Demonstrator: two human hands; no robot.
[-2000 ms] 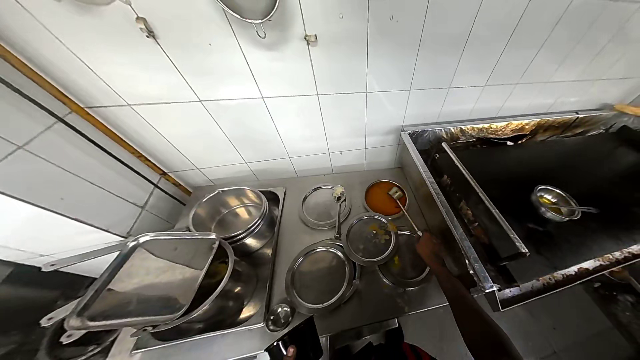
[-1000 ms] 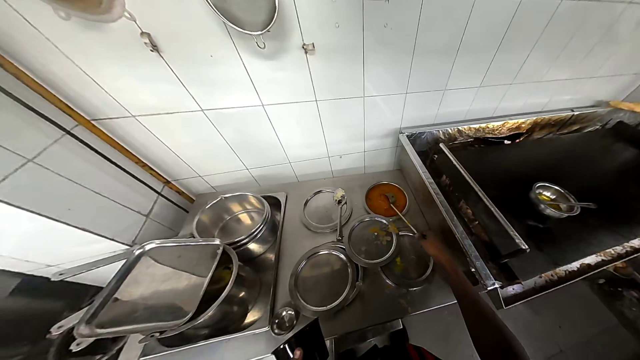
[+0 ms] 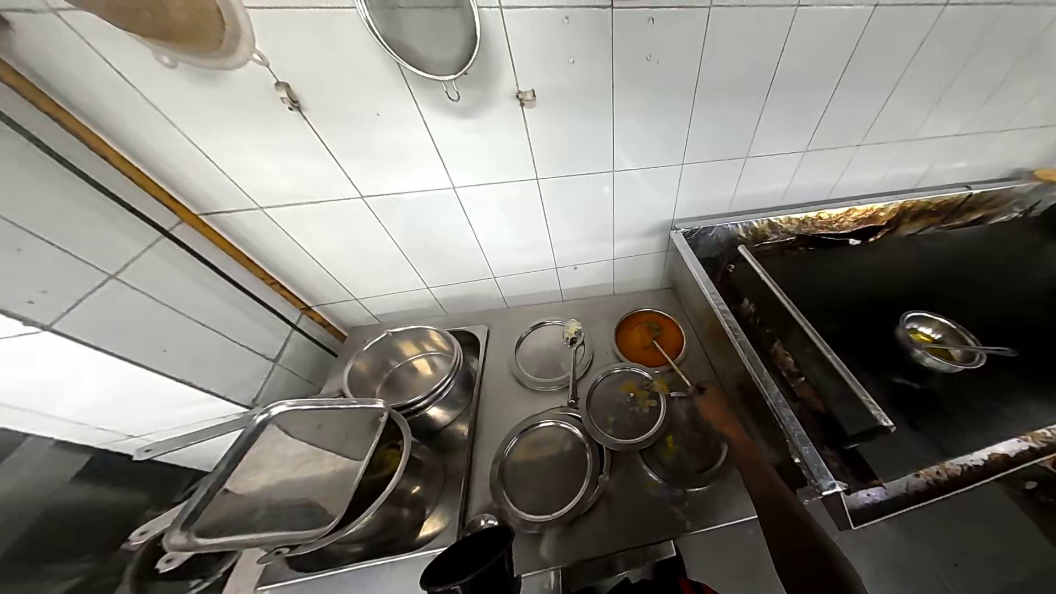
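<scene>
My right hand (image 3: 716,410) is closed on the thin handle of a ladle (image 3: 675,365), whose lower end dips into orange sauce (image 3: 649,337) in a round steel container. Just below and left of the sauce, a round steel lid (image 3: 624,407) with yellow food bits partly overlaps another round lid (image 3: 683,454) beneath my right hand. A spoon (image 3: 573,367) with white food on its tip lies across a steel lid (image 3: 540,355). Further left is a larger round lid (image 3: 545,469). A black container (image 3: 474,563) stands out at the bottom edge; my left hand does not show.
Steel pots (image 3: 404,367) and a rectangular tray (image 3: 280,474) over a large pan are at left. At right is a dark griddle (image 3: 973,280) with a raised metal rim, a bar and a small steel bowl (image 3: 940,340) holding a spoon. Strainers (image 3: 425,37) hang on the tiled wall.
The ladle's lower end, seen at the right of the sauce two seconds ago, is now sunk in it. Part of my left hand showed at the bottom edge before and is now out of sight.
</scene>
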